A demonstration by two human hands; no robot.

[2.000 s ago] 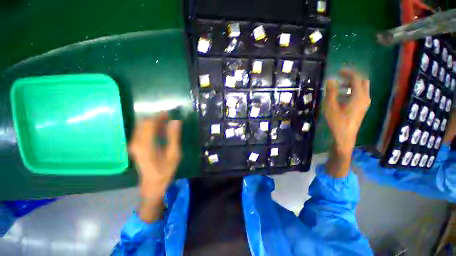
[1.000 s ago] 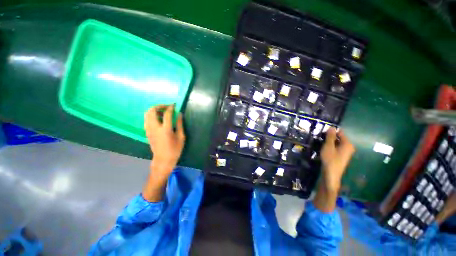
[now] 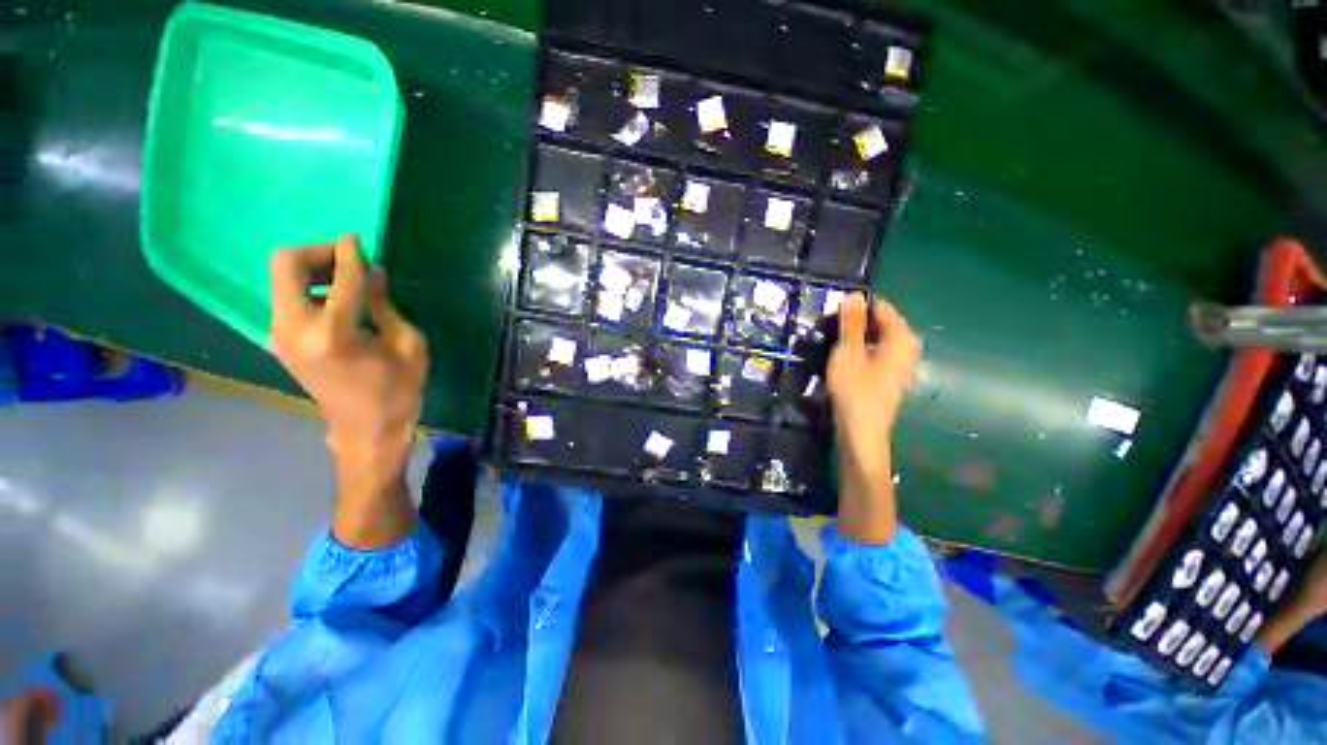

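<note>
The black component tray [image 3: 582, 469] lies in front of me, its pockets holding loose small white and shiny pieces. My right hand [image 3: 873, 364] is at the tray's right edge, thumb and finger close together beside a small white piece [image 3: 834, 301]; whether they grip it is unclear. My left hand [image 3: 347, 328] is over the lower right rim of the green bin [image 3: 277, 153], fingers bent close together. Whether it holds anything small is unclear. A white rectangular piece [image 3: 1113, 415] lies on the green bench, with a tiny piece just below it.
At far right, a neighbour's black tray of white housings [image 3: 1230, 546] rests on a red-orange bin [image 3: 1186, 502]. A metal bar [image 3: 1259, 326] reaches over it. A neighbour's hand [image 3: 1300, 608] is at that tray, with a blue sleeve below.
My right hand has come from beside the tray to its right edge. My left hand has moved to the green bin's rim. The white rectangle has shown on the bench since one second ago.
</note>
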